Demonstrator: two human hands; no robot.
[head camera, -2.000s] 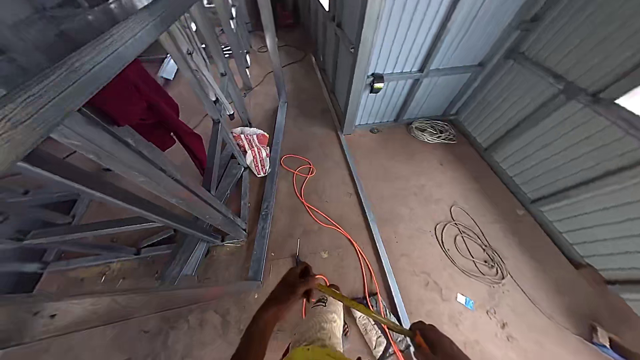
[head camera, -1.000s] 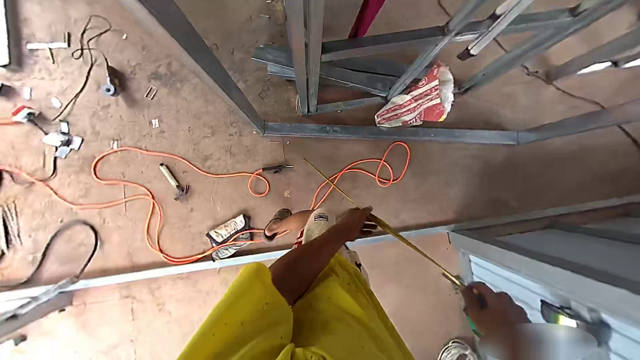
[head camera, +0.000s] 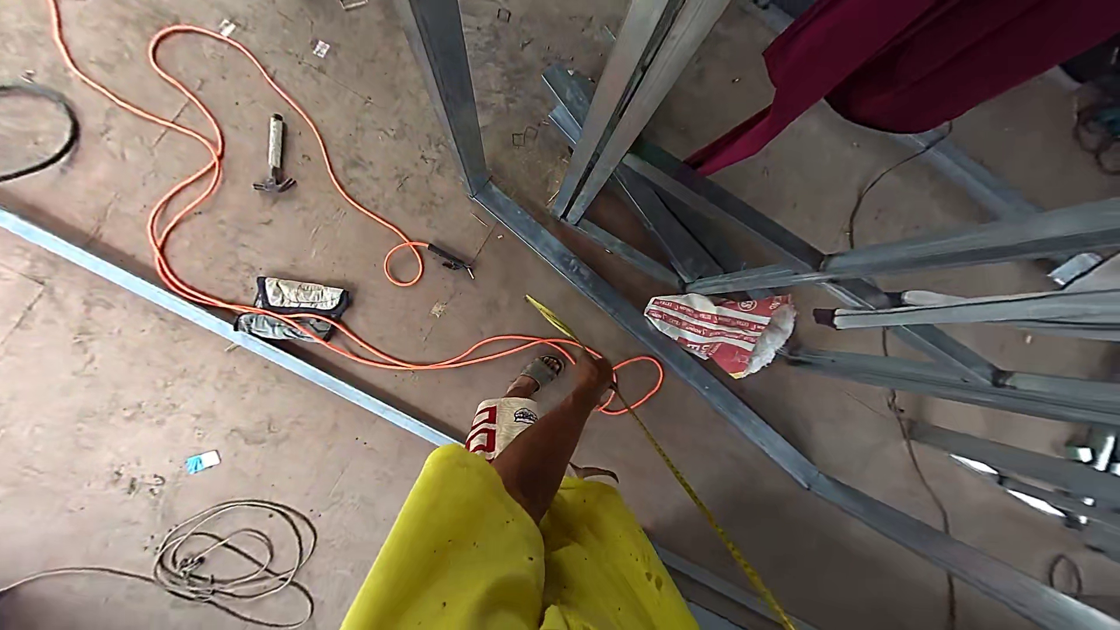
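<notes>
My left hand (head camera: 595,372) grips a yellow tape measure blade (head camera: 700,507) a little way from its free end. That end sticks out past my fingers to the upper left, above the floor. On the other side the blade runs down and to the right, out of the bottom edge of the head view. My right hand and the tape's case are out of view. An orange cable (head camera: 472,354) lies on the floor beneath and beside my left hand, with a small loop near it. A steel channel floor track (head camera: 700,385) lies to the right of the hand.
A claw hammer (head camera: 276,153), a black electrode holder (head camera: 451,258) and a folded pouch (head camera: 297,308) lie at the left. A red and white sack (head camera: 722,328) rests by the metal framing (head camera: 945,245). Dark red cloth (head camera: 875,70) hangs above. A coiled cable (head camera: 236,560) lies lower left.
My right hand, seen on the tape one and two seconds ago, has gone out of view. My left hand still holds the blade. The view has turned strongly.
</notes>
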